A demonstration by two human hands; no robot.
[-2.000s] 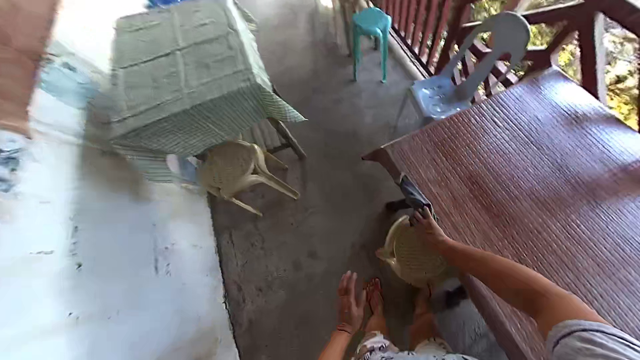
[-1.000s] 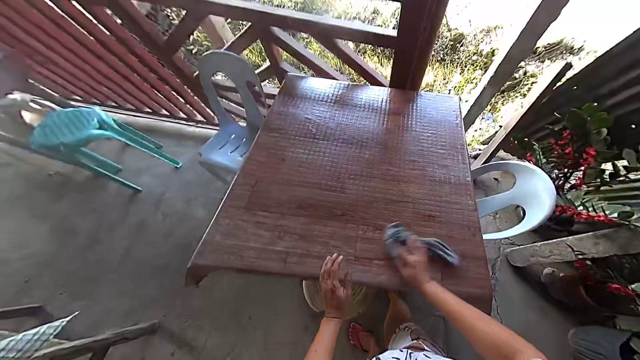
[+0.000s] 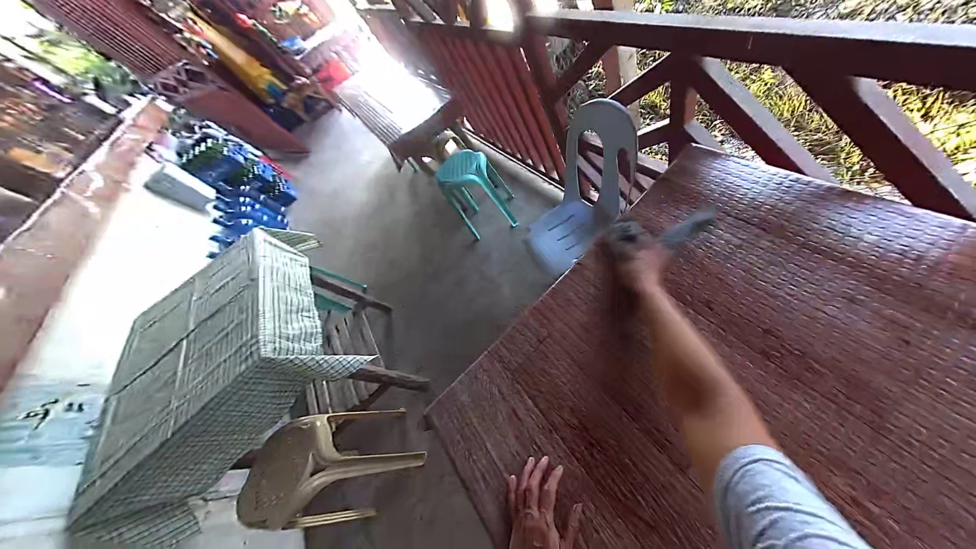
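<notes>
My right hand (image 3: 639, 263) is pressed round a grey cloth (image 3: 686, 229) on the far left part of a table with a brown wood-patterned cover (image 3: 747, 358). Motion blurs that hand and the cloth, and the arm reaches out straight from a grey sleeve. Near the table's left edge my left hand (image 3: 536, 503) rests flat on the cover, fingers apart, with nothing in it. A light blue-grey plastic chair (image 3: 560, 232) stands against the table's far left edge, just beyond the cloth.
A teal plastic stool (image 3: 463, 166) stands on the concrete floor (image 3: 412, 290). To the left are a table under a checked cloth (image 3: 191, 343), a wooden bench (image 3: 347, 358) and a beige plastic chair (image 3: 286, 473). Blue crates (image 3: 248, 183) stand farther back. A dark red wooden railing (image 3: 732, 46) runs beyond the table.
My right hand has moved with the cloth from the table's near edge to its far left part. My left hand now lies on the cover near the left edge. The view has swung left.
</notes>
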